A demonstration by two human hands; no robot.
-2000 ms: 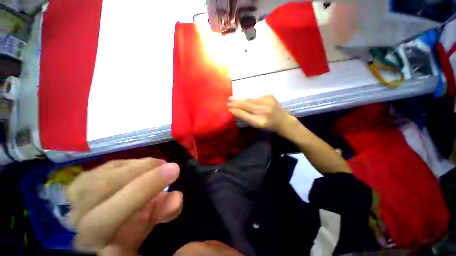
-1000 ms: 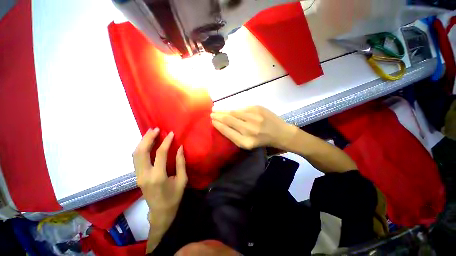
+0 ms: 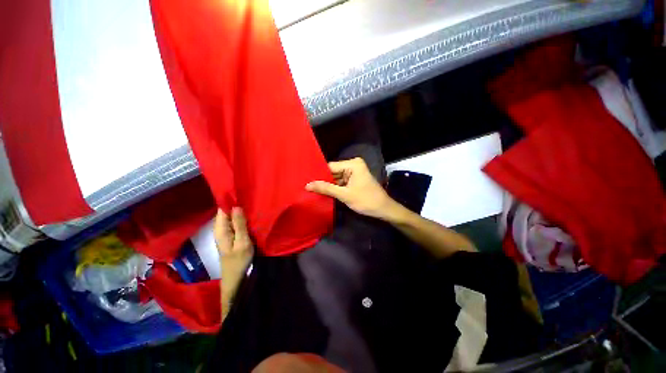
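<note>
A long red fabric panel (image 3: 248,109) runs from the top of the view over the table's silvery front edge (image 3: 438,55) and hangs towards my lap. Its top end is brightly lit; the needle area is out of the picture. My left hand (image 3: 234,237) pinches the panel's left edge near its lower end. My right hand (image 3: 354,191) holds its right edge, thumb on top and fingers partly hidden. The lower end curls between my hands. A second flat red panel (image 3: 33,109) lies on the table at the far left.
A blue crate (image 3: 109,339) with clear bags (image 3: 120,288), yellow cloth (image 3: 102,250) and red cloth stands at lower left. A red fabric pile (image 3: 584,167) lies over white-and-red cloth (image 3: 537,233) below the table at right. A white sheet or board (image 3: 456,178) is beside my lap.
My left hand came from the lower left onto the red panel and now pinches its edge. The panel's end is drawn further over the table edge. The view has tilted down; machine head and scissors are out of view.
</note>
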